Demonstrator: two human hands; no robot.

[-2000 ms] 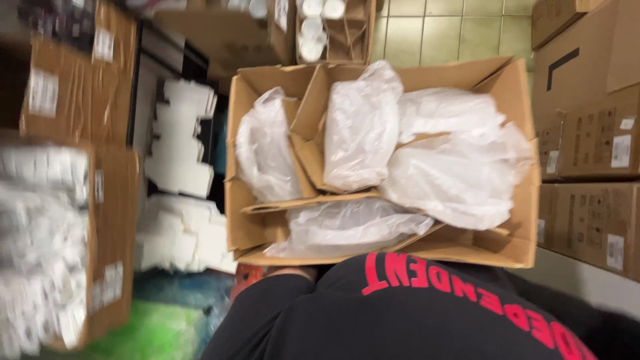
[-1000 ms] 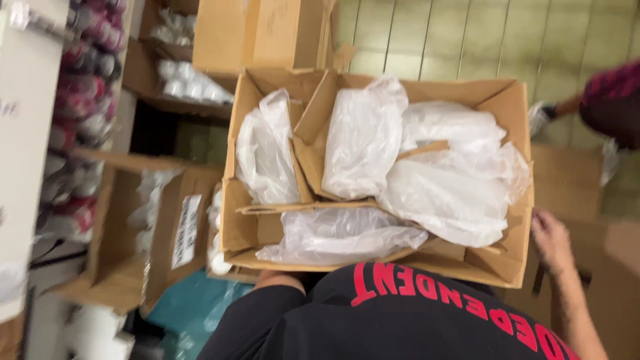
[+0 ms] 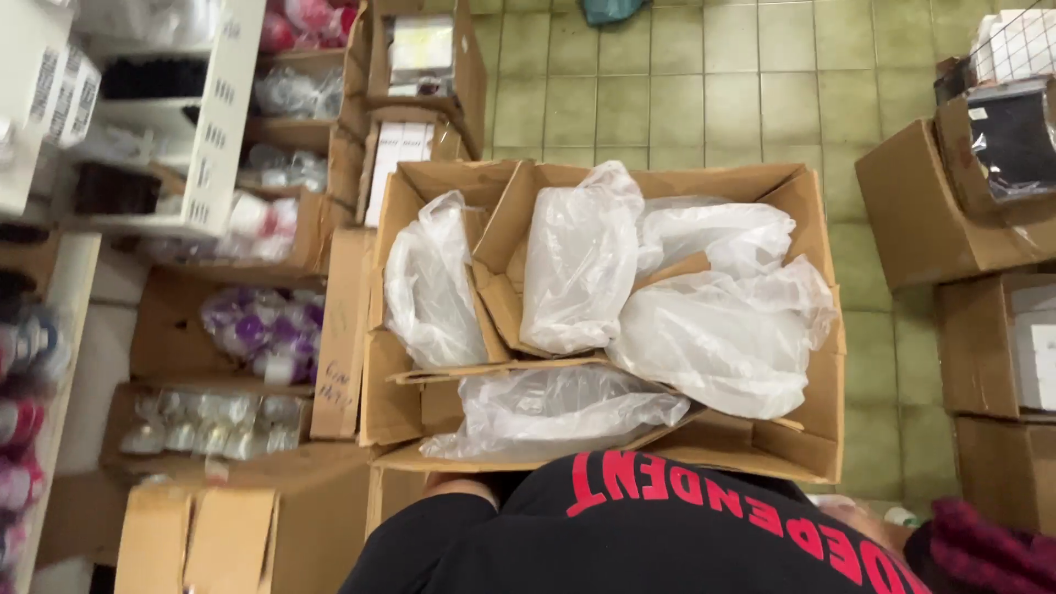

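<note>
An open cardboard box (image 3: 825,330) with cardboard dividers is held against the front of my black shirt with red lettering. Inside lie several items in cloudy plastic bags (image 3: 577,264), their contents unclear. My left hand (image 3: 462,484) reaches under the near left edge of the box, supporting it; only skin near the wrist shows, and the fingers are hidden. On the right, a blurred patch of skin (image 3: 858,520) shows beside my shirt, below the box's near right corner. Whether it is my right arm, and how my right hand lies, cannot be told.
White shelving (image 3: 206,165) and cartons of wrapped goods (image 3: 223,330) line the left. Stacked cartons (image 3: 916,214) stand on the right. Green floor tiles (image 3: 676,91) run between them. A plaid sleeve (image 3: 982,544), apparently another person's, is at the lower right.
The view has moved along the aisle, with the box staying against me. The bags keep their places. The hand seen by the box's right side a second ago no longer shows there.
</note>
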